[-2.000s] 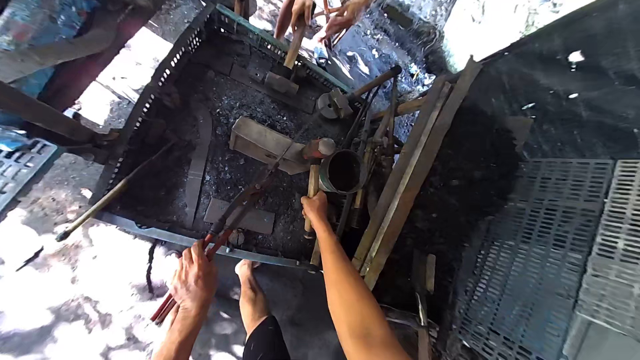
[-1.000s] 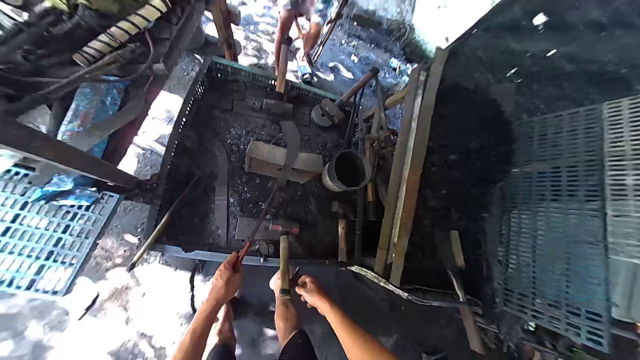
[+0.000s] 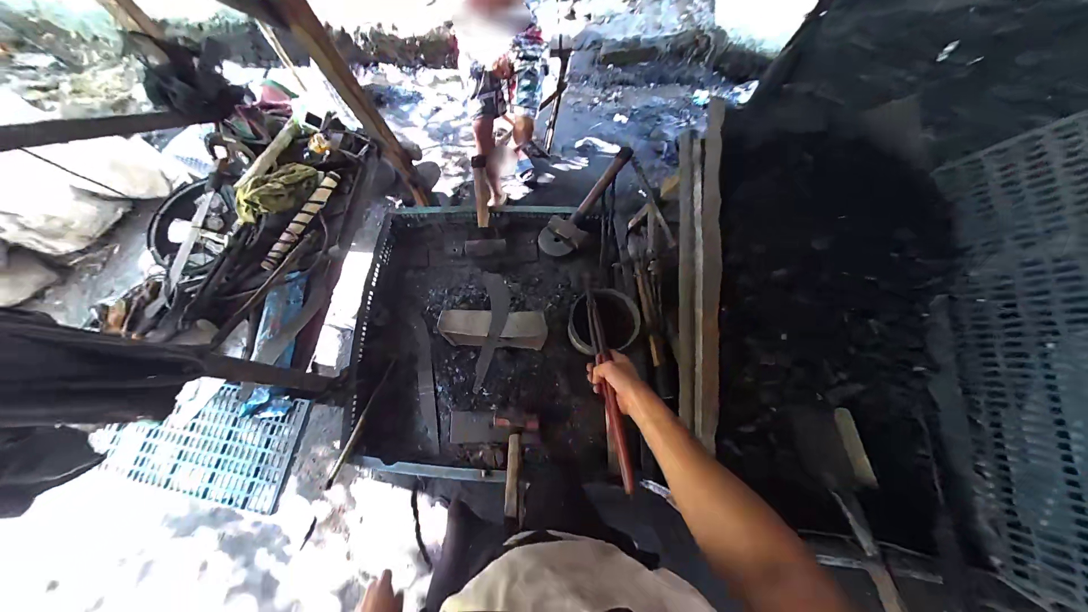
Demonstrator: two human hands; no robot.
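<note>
My right hand [image 3: 615, 379] grips the red handles of long metal tongs [image 3: 614, 416], whose jaws reach over the rim of a round bucket [image 3: 578, 336]. My left hand [image 3: 380, 595] shows only in part at the bottom edge, away from any tool; its fingers are not clear. A curved blade [image 3: 493, 319] lies across a rectangular block [image 3: 525, 328] left of the bucket. Below it, a hammer [image 3: 514, 463] rests with its reddish head on a flat metal plate [image 3: 470, 427] and its wooden handle toward me. Another long blade [image 3: 426, 374] lies farther left.
A low tray's perforated rim [image 3: 371, 306] surrounds the work. A sledgehammer [image 3: 484, 246] and an axe-like tool [image 3: 568, 229] stand at its far side, where a person [image 3: 506, 93] is. Wooden boards [image 3: 701, 289], dark charcoal-like material [image 3: 816, 280] and a plastic crate [image 3: 1028, 340] are right.
My right hand has taken the tongs, held earlier by my left hand, over to the bucket. The curved blade now lies on the block, out of the tongs. My left hand has drawn back.
</note>
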